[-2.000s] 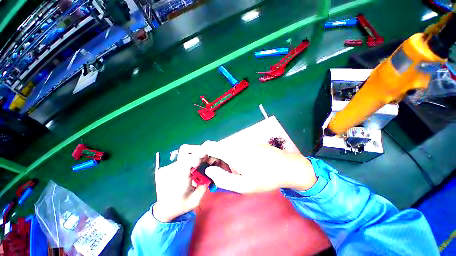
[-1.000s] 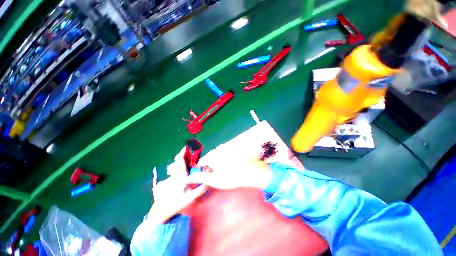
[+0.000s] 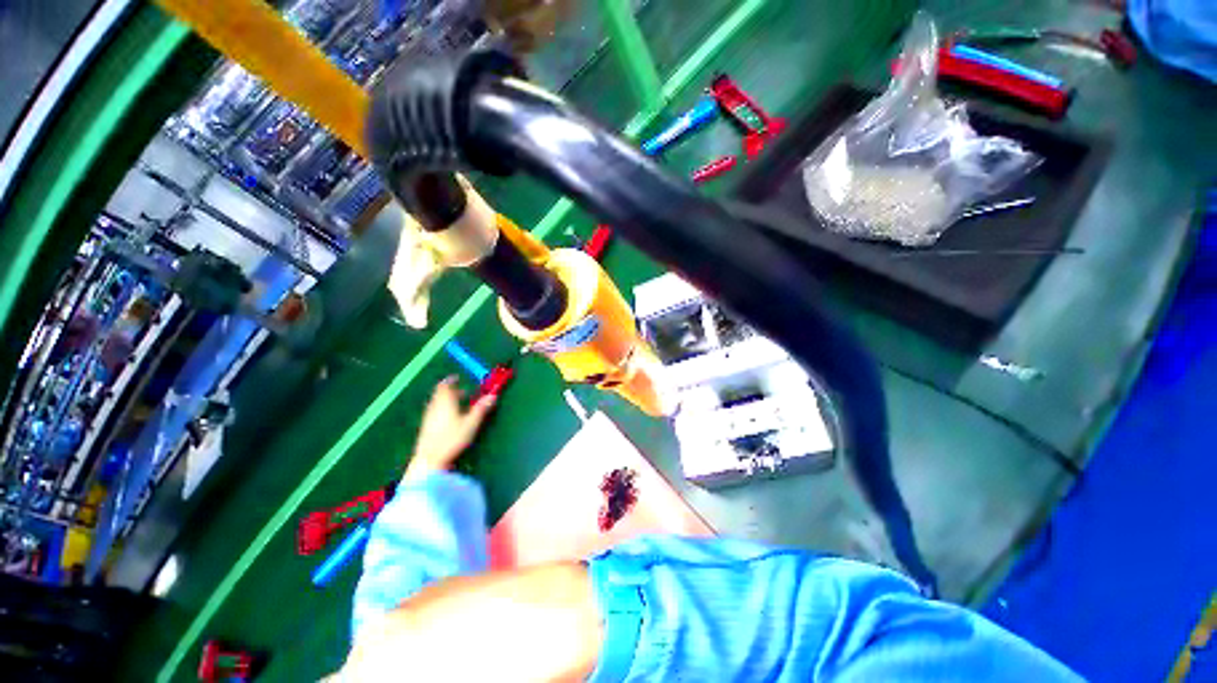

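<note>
My left hand [image 3: 447, 430] reaches out over the green bench, its fingers around a red housing [image 3: 495, 383]; the hand hides much of it. A blue cylinder [image 3: 466, 358] lies beside that housing. My right hand [image 3: 474, 620] is low in view, overexposed and cut off by the bottom edge; its fingers and anything in them cannot be made out. Another red housing [image 3: 344, 518] with a blue cylinder [image 3: 343, 554] lies left of my left sleeve. The work mat [image 3: 554, 496] shows its pale part, with a dark screw pile [image 3: 618, 496].
An orange-yellow power screwdriver [image 3: 587, 334] hangs beside the white-topped screw feeder [image 3: 747, 420]. Its thick black cable [image 3: 694, 234] arcs across the view. A clear bag [image 3: 901, 167] lies on a dark pad [image 3: 921, 287]. Further red units lie beyond and at lower left.
The view has swung right. My left hand has left the mat and moved out to a bench unit. The hands are apart; a red-and-blue unit now lies left of my left sleeve.
</note>
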